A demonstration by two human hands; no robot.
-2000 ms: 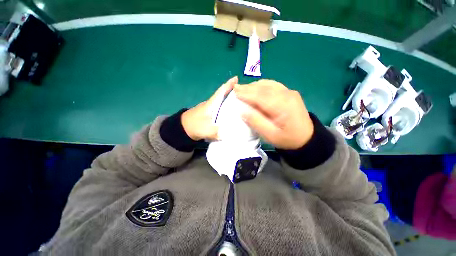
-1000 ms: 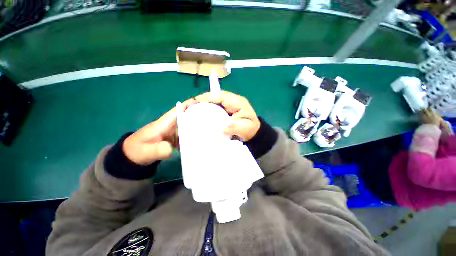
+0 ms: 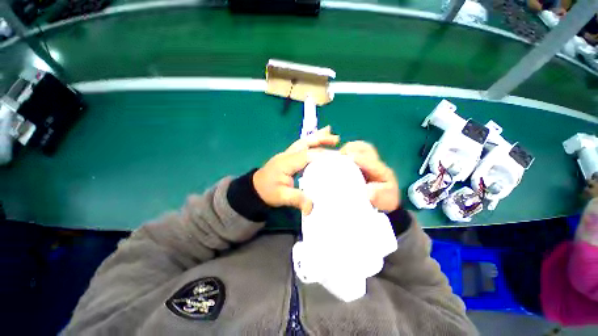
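Observation:
A white security camera [image 3: 341, 223] is held between my two hands in front of my jacket, its surface glaring white with little detail. My left hand [image 3: 285, 176] grips the left side of its upper end. My right hand [image 3: 377, 174] grips the right side of that end, its fingers curled and partly hidden by the camera. The white adhesive tube [image 3: 309, 118] lies on the bench just beyond my hands, its near end close to my left fingers.
An open carton [image 3: 298, 82] stands at the far bench edge with a small black part [image 3: 286, 104] beside it. Two opened camera housings [image 3: 459, 151] with wired end covers [image 3: 431, 190] lie at right. A black box [image 3: 49, 111] is at left. A person's pink sleeve [image 3: 570, 282] is at far right.
Since the oldest frame, the camera has turned so its black lens face no longer shows. Both hands have shifted their hold around its upper end. The view has also moved.

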